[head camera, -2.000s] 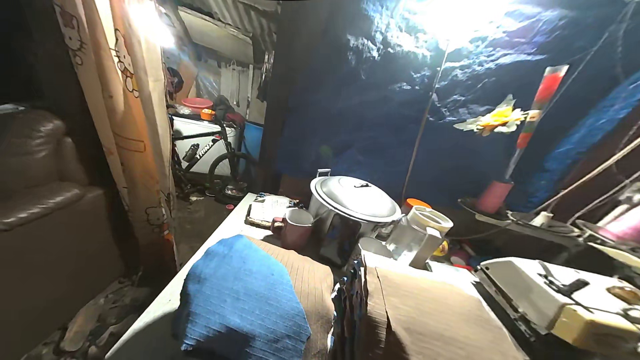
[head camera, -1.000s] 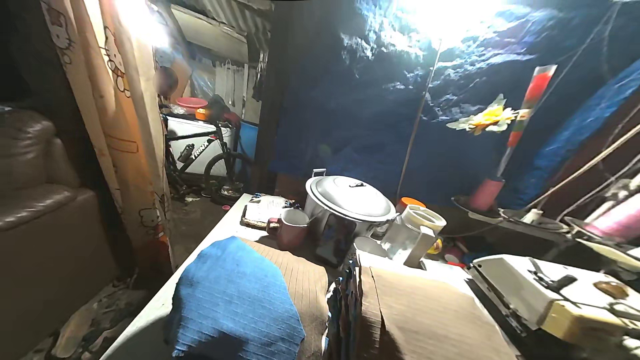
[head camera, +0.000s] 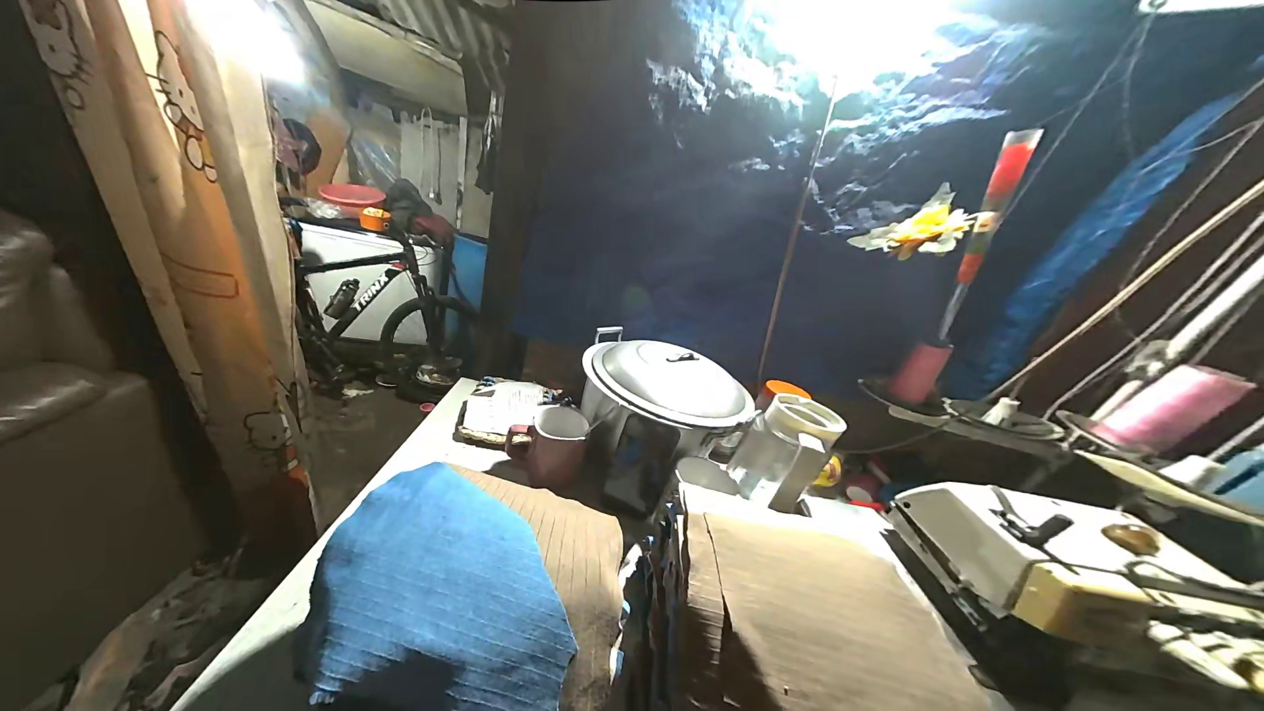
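Neither of my hands is in the head view. On the white table lies a piece of blue ribbed fabric (head camera: 434, 592), partly over a brown ribbed fabric piece (head camera: 578, 543). To its right is a stack of brown fabric pieces (head camera: 829, 612), with a dark gap and ragged edges between the two piles. Behind them stand a reddish mug (head camera: 558, 449), a lidded metal pot (head camera: 671, 385) and a clear plastic pitcher (head camera: 785, 449). A dark phone-like object (head camera: 640, 464) leans upright against the pot.
At the right is a white sewing machine (head camera: 1076, 553), with a pink thread cone (head camera: 1175, 407) and a red thread cone (head camera: 922, 373) on a stand above it. A notebook or pad (head camera: 504, 410) lies at the table's back left. A bicycle (head camera: 375, 296) stands beyond the curtain (head camera: 197, 296).
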